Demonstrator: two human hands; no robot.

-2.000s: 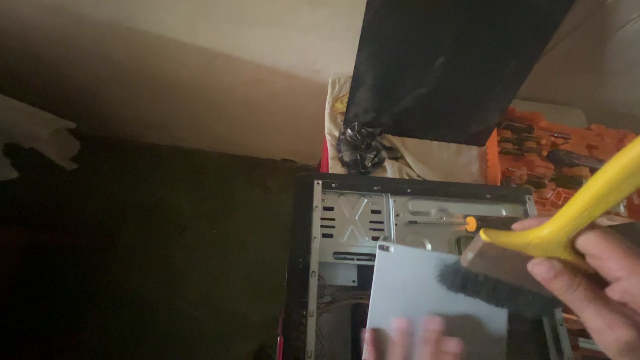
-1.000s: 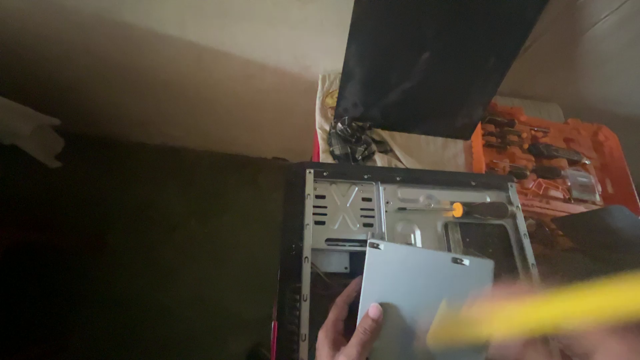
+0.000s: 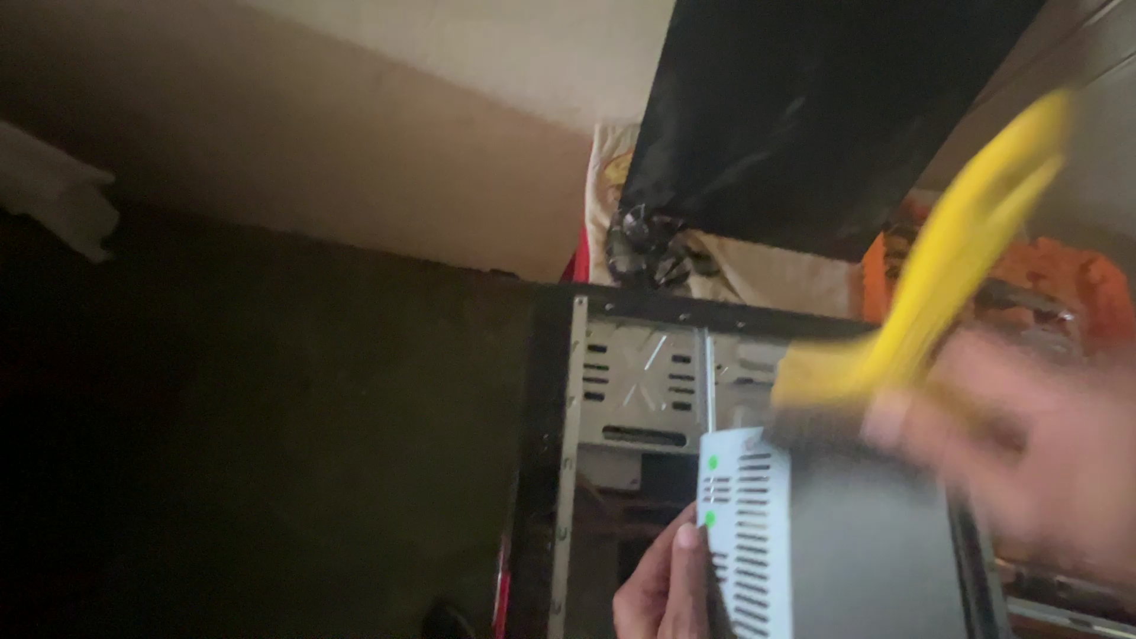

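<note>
A grey metal box with a slotted side (image 3: 753, 541), like a drive or power supply unit, is tilted above an open computer case (image 3: 639, 368). My left hand (image 3: 661, 581) grips its left edge near the bottom of the view. In my right hand (image 3: 1021, 435), blurred by motion, is a brush with a yellow handle (image 3: 941, 257). Its dark bristles are at the box's upper edge; whether they touch it is unclear. The box and my right hand hide much of the case's right part.
Behind the case, a black panel (image 3: 816, 115) stands on a cream cloth (image 3: 781, 275), beside a crumpled dark, shiny bundle (image 3: 652, 244). An orange tool case (image 3: 1074, 275) lies at the right. Dark floor (image 3: 266, 426) stretches left, with whitish material (image 3: 53, 191) at the far edge.
The metal box has turned, from showing its plain face to showing its slotted side. My left hand has moved from the plain face to the left edge. The yellow-handled brush has swung more upright.
</note>
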